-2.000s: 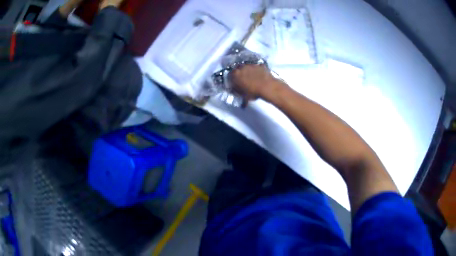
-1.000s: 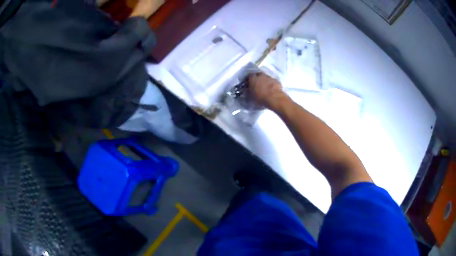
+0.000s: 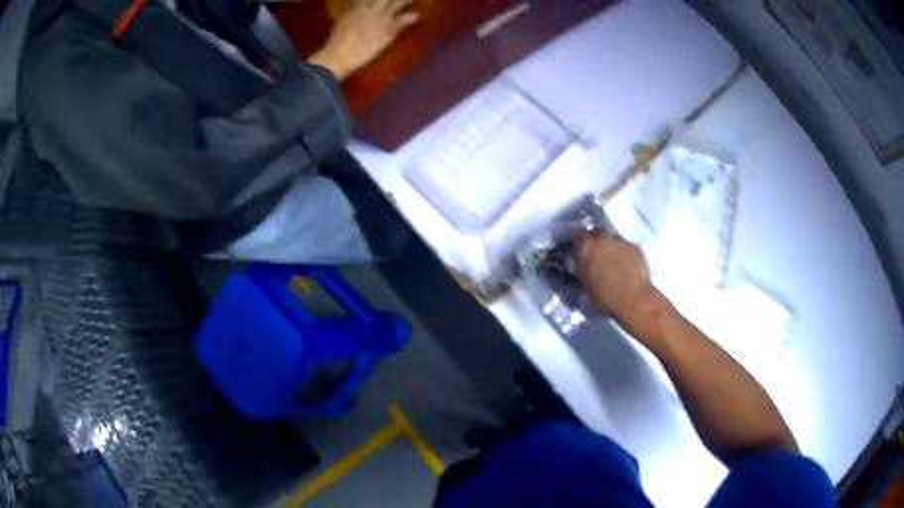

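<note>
My right hand (image 3: pixel 613 273) is bare and blurred, with its fingers down at an open clear plastic bag (image 3: pixel 563 316). Dark and silvery small parts (image 3: pixel 558 262) lie in the bag beside my fingertips. Whether my fingers hold a part is hidden. A flat clear tray (image 3: pixel 487 157) lies left of the bag. A second, narrower clear tray (image 3: pixel 706 213) lies to the right with small dark bits in it. My left hand is out of the picture.
A coworker in dark grey sits at the left, with a hand (image 3: pixel 369 35) over a red-brown box (image 3: pixel 436 94). A blue stool (image 3: pixel 273 342) stands on the floor by the white table (image 3: pixel 823 268). A pale sheet or tray (image 3: pixel 758 316) lies right, washed out.
The view has shifted, so the table things sit farther right and lower. My right hand stays at the bag. The dark piece seen earlier in the left tray no longer shows.
</note>
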